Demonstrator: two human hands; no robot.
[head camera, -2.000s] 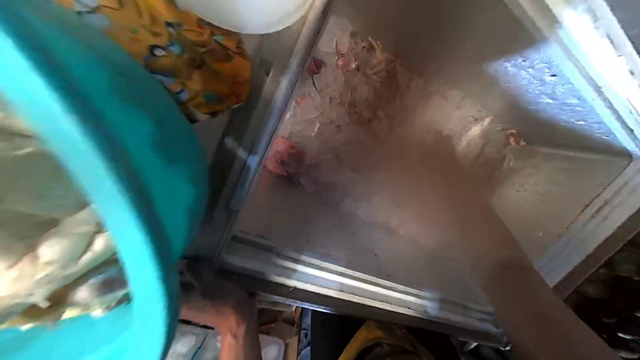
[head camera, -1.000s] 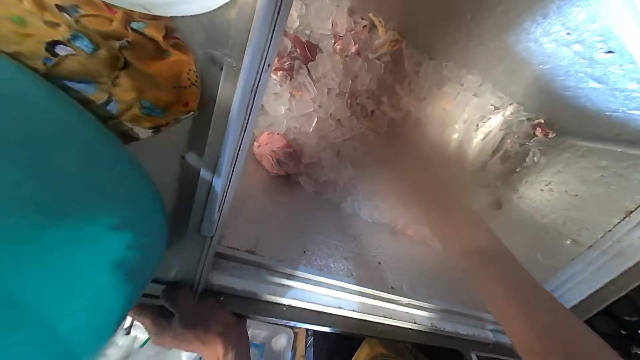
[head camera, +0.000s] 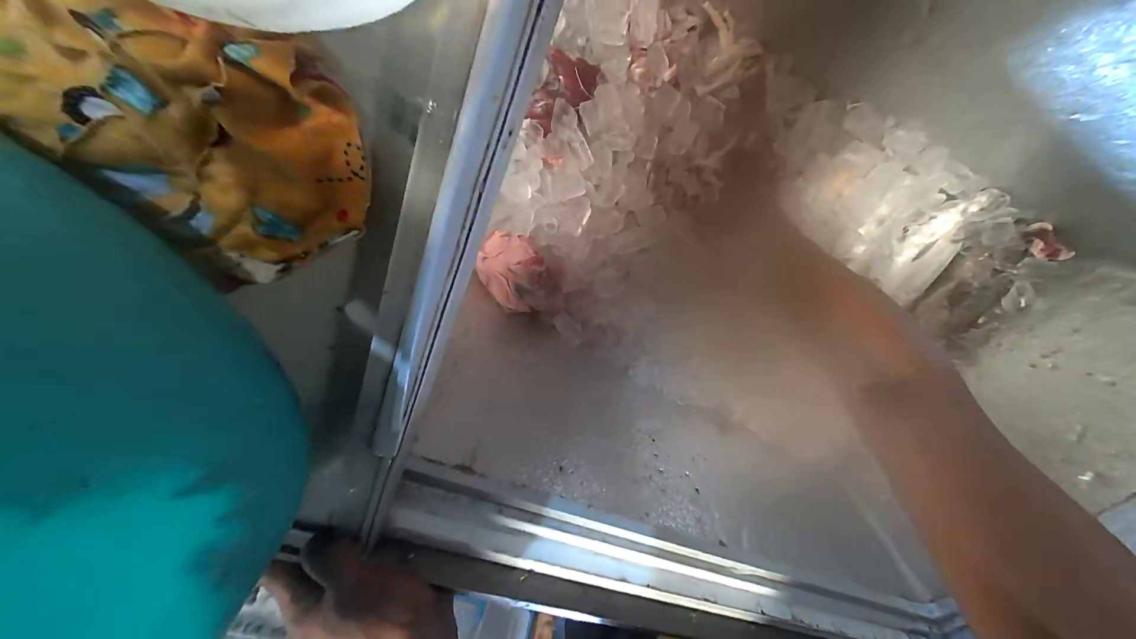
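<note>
My right arm reaches down into a metal-lined chest freezer, and my right hand (head camera: 737, 177) is a blur against the heaped ice pieces (head camera: 612, 133); its fingers and anything in them are hidden. A pink wrapped bundle (head camera: 517, 271) lies at the left edge of the ice, left of the hand. Low at the left, my left hand (head camera: 364, 590) is at the freezer's near frame, beside a large teal plastic tub (head camera: 133, 382). The tub's side hides part of that hand, and its grip does not show clearly.
The freezer's metal frame (head camera: 453, 222) runs steeply between the tub and the ice. An orange patterned cloth (head camera: 257, 151) and a white rounded container (head camera: 302, 11) are at the upper left. More ice with clear plastic (head camera: 958, 222) lies right of my arm, and a sliding-lid track (head camera: 621, 541) crosses below.
The teal tub has tilted, so that its open mouth and contents, seen two seconds ago, no longer show. My right arm stays down in the freezer. The mist over the ice has thinned.
</note>
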